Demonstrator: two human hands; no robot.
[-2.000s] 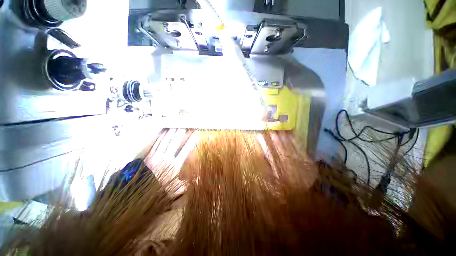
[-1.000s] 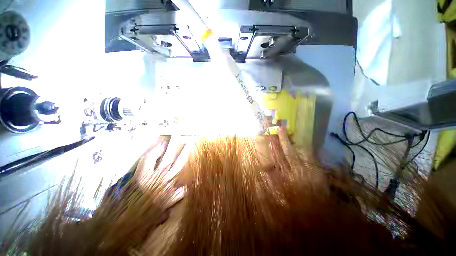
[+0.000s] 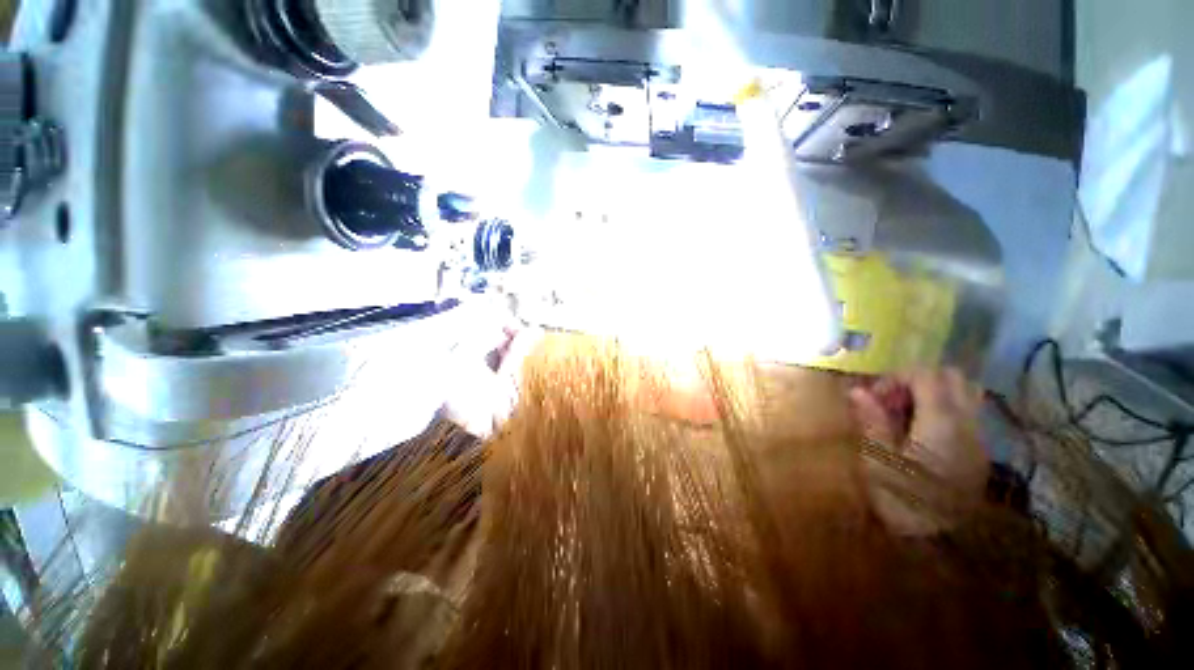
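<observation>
The sewing machine head (image 3: 223,210) fills the left, with a tension dial and a dark round part. Its bed is mostly lost in white glare, with a yellow patch (image 3: 897,314) at the right. A glaring white bar (image 3: 799,223) slants over the bed. My left hand (image 3: 485,380) is by the bed's front edge, half lost in glare and hair. My right hand (image 3: 936,425) is in front of the yellow patch, fingers curled, partly behind hair. A tan or orange strip shows faintly between the hands; whether either hand holds it cannot be told.
Reddish-brown hair covers the lower view. Metal hinged plates (image 3: 890,121) lie behind the bed. Black cables (image 3: 1100,406) are tangled at the right, below a grey-framed panel (image 3: 1152,373) cut by the edge. A white sheet (image 3: 1139,170) is at the upper right.
The view has shifted, so the machine sits further right and more of its head shows. My hands lay spread flat at the bed's front edge; now my right fingers are curled and my hands are farther apart.
</observation>
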